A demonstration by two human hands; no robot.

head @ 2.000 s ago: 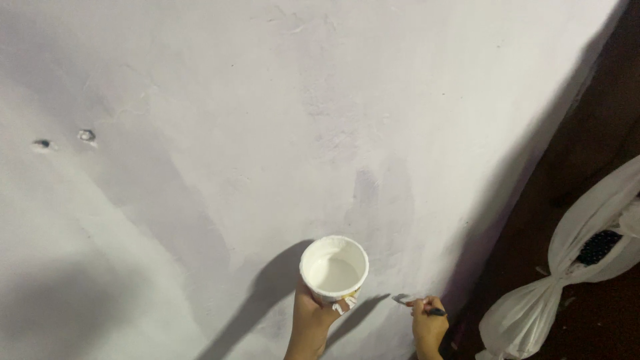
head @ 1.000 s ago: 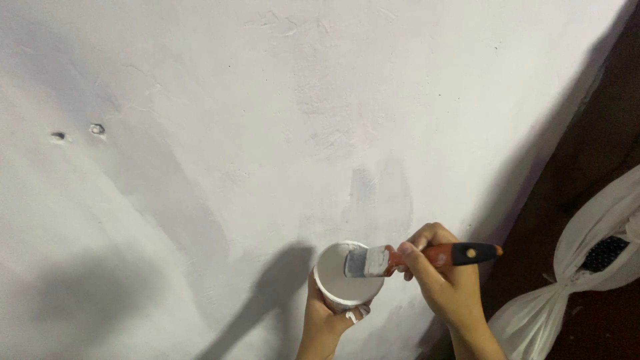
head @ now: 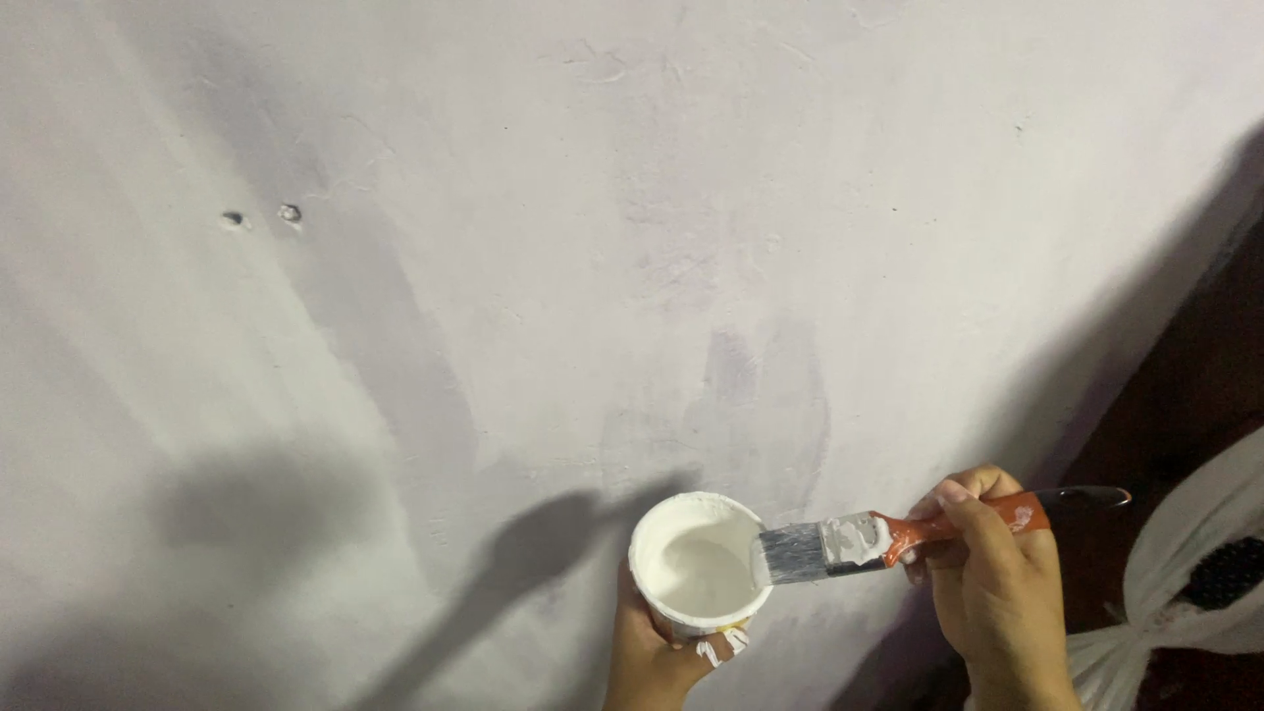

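Note:
My left hand (head: 662, 647) holds a white plastic tub (head: 647, 592) with white paint (head: 699, 578) in it, its mouth facing the camera. White paint is smeared on the thumb. In my right hand (head: 987, 563) is a flat paintbrush (head: 859, 543) with a red-orange and black handle and a paint-smeared ferrule. Its dark bristles, white at the tip, lie at the right rim of the tub. Behind both hands is a pale painted wall (head: 612, 257) with uneven lilac-grey patches.
Two small damaged spots, one a knob-like lump (head: 289, 212), mark the wall at the upper left. A dark brown surface (head: 1175, 395) runs along the right side, with knotted translucent white fabric or plastic (head: 1175, 573) before it. Shadows fall across the lower wall.
Two seconds ago my right hand was low at the wall, right of the tub. It came up to the tub with the brush, and the bristles have since moved from over the opening to its right rim.

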